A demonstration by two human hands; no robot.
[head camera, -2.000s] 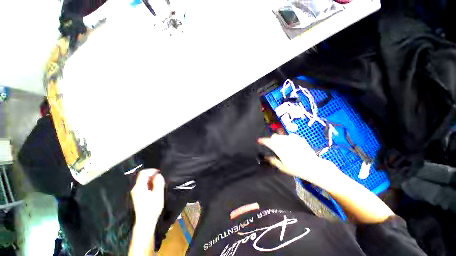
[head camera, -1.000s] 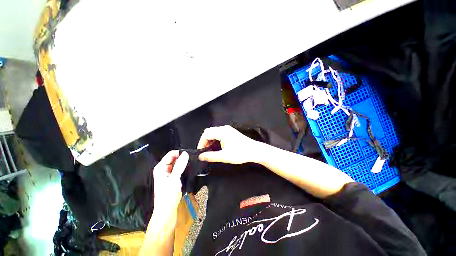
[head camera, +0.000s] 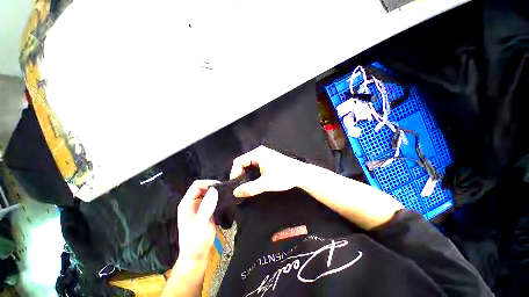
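Observation:
A black garment (head camera: 272, 125) lies over the lap below the table edge, and its dark folds merge with the worker's black T-shirt. My left hand (head camera: 199, 212) pinches a folded black edge (head camera: 226, 188) between thumb and fingers. My right hand (head camera: 264, 171) grips the same edge a short way to the right, with fingers curled over it. Both hands are close together in front of the shirt. The part of the edge inside the fingers is hidden.
The white table (head camera: 151, 81) with a worn wooden edge (head camera: 52, 125) fills the upper left. A blue basket (head camera: 415, 125) with white and black strips (head camera: 400, 142) stands at the right. More black cloth (head camera: 493, 87) hangs at the far right and lies at the lower left.
Since two seconds ago my hands have come together on the black edge from far apart. Over the last second they keep their hold, and the view has shifted slightly.

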